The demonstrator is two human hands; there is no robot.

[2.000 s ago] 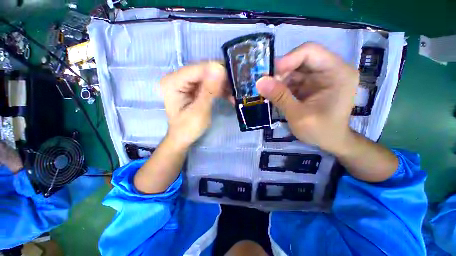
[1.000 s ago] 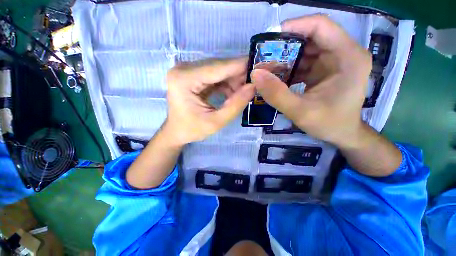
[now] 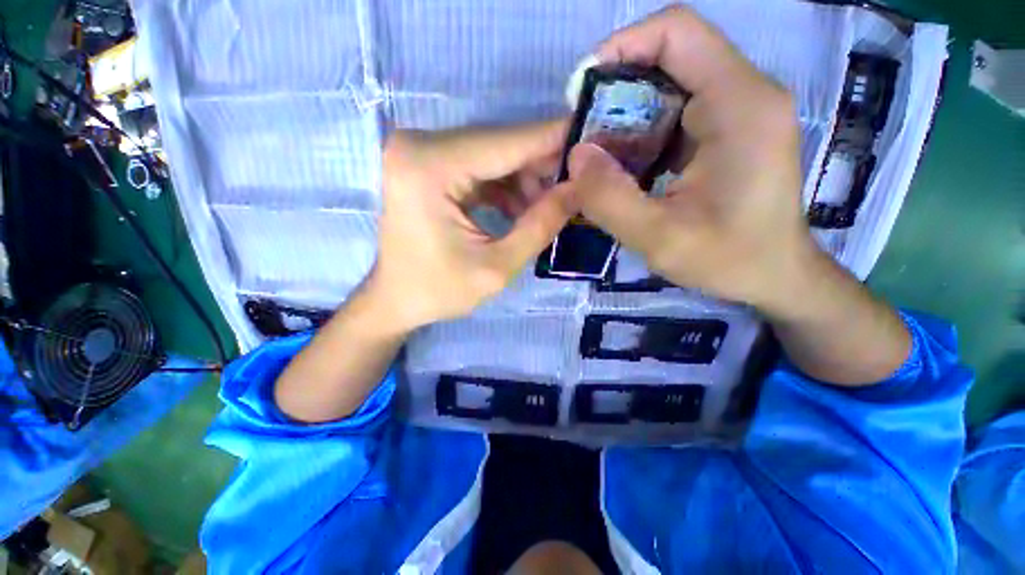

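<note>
A black plastic housing (image 3: 582,121) is held over the tray, tilted, its far end up and slightly right. A circuit board (image 3: 632,112) with silvery and bluish parts sits inside it. A dark display (image 3: 581,252) with a thin white edge shows at the near end. My right hand (image 3: 708,169) grips the housing's right side and far end, its thumb over the board's middle. My left hand (image 3: 472,213) pinches the left edge, its fingertips meeting my right thumb. The fingers hide the housing's middle. A small white round part (image 3: 581,81) shows beside the far left corner, blurred.
The whitish compartment tray (image 3: 281,157) lies beneath, with several black shells (image 3: 652,338) in its near and right compartments. A black fan (image 3: 96,344) stands at left. Loose boards and wires (image 3: 121,90) lie at far left. Blue sleeves of other people show at both sides.
The housing has moved right and tilted clockwise. My left fingers have closed in on its left edge, and my right thumb rests farther over the board. The whole view has shifted slightly.
</note>
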